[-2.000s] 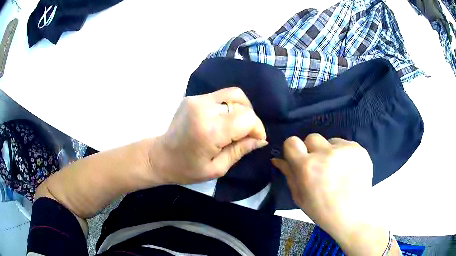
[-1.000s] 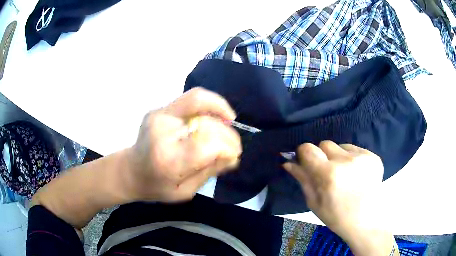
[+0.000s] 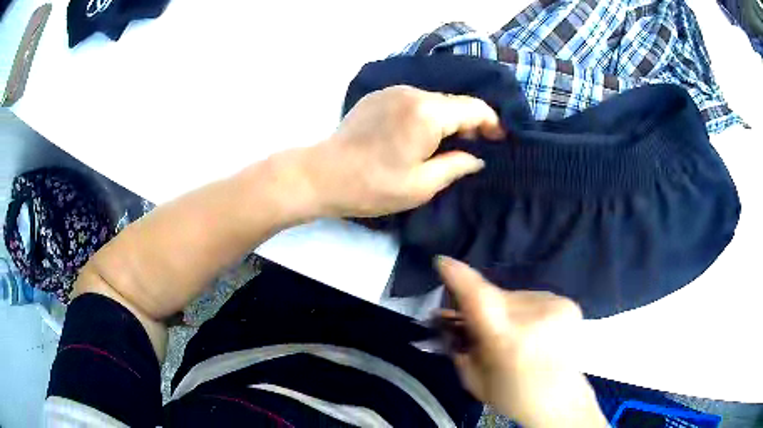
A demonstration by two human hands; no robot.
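The navy waist section lies spread on the white table, its ribbed elastic waistband running across it. The plaid part lies bunched behind it. My left hand is over the left end of the waistband, thumb and fingers apart, fingertips at the band; whether they pinch cloth is unclear. My right hand is blurred at the table's front edge, below the navy cloth, closed around a small dark tool, likely thread snips, partly hidden by the fingers.
Another navy piece with a white cord lies at the far left of the table, near a brown bar. A floral bag is beside the table. A blue crate is below the front edge.
My left hand has moved up and right onto the waistband and its fingers have spread. My right hand has moved down and left, off the cloth. The waistband lies flatter and straighter.
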